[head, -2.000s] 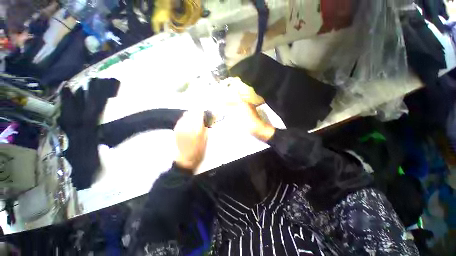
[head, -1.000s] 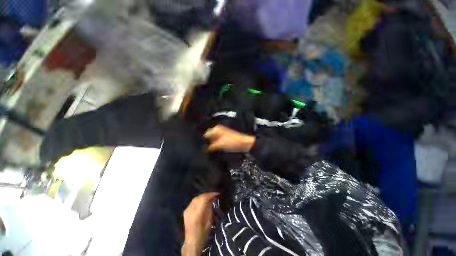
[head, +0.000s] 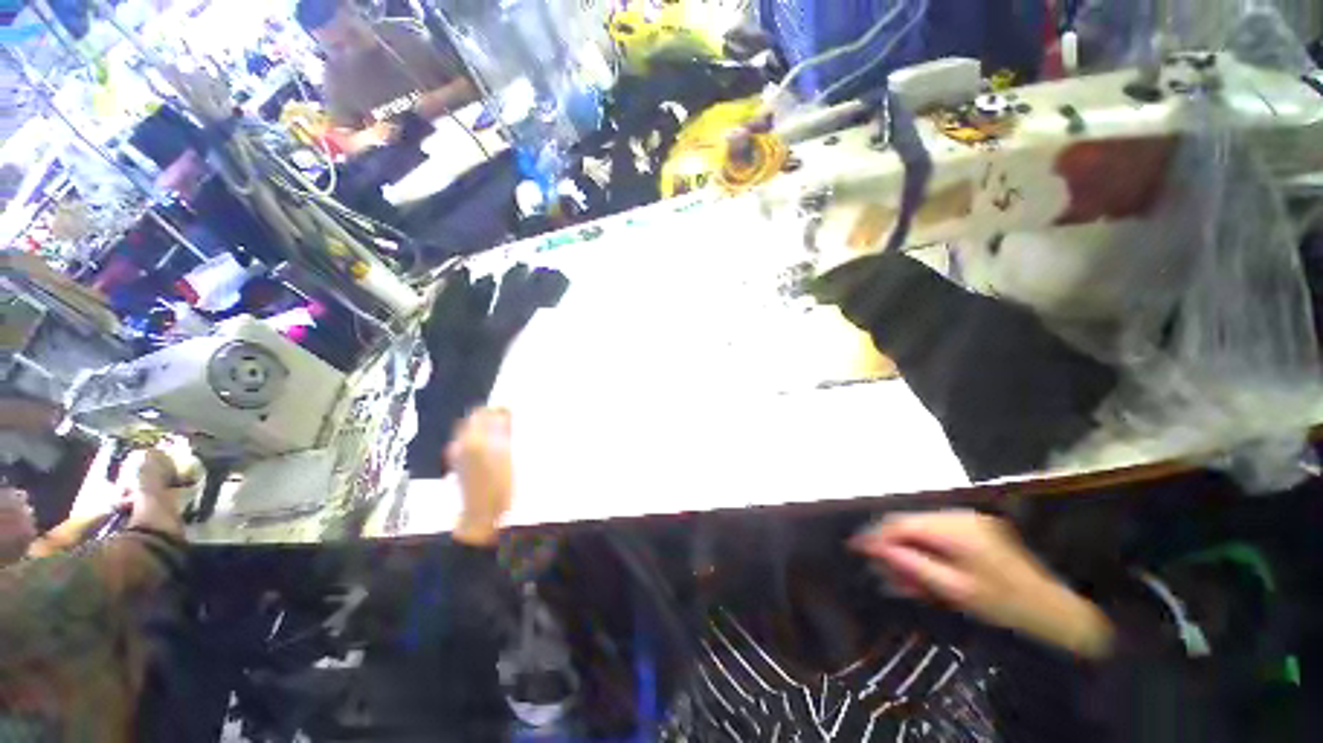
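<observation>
My left hand (head: 483, 472) is over the left part of the brightly lit white table (head: 697, 479), beside the sewn black pieces (head: 472, 349) at the table's left end. Its fingers are bent and overexposed, and I cannot tell whether they hold anything. My right hand (head: 979, 573) is blurred, in front of the table's front edge and above my lap. Dark fabric lies around it, and a grip cannot be made out. The stacked black cut pieces (head: 972, 356) lie right of the needle area, against the machine. The needle itself is lost in glare.
The cream sewing machine arm (head: 1233, 116) spans the back right, with a black strap (head: 910, 167), yellow cord (head: 726, 145) and clear plastic bag (head: 1233, 305). Another sewing machine (head: 218, 370) and a person's hands (head: 153, 486) are at left. Another person (head: 392, 87) sits behind.
The view has swung back from the lap to the table. My left hand has moved from the lap to the left tabletop; my right hand stays off the table. The long strip is no longer seen at the needle.
</observation>
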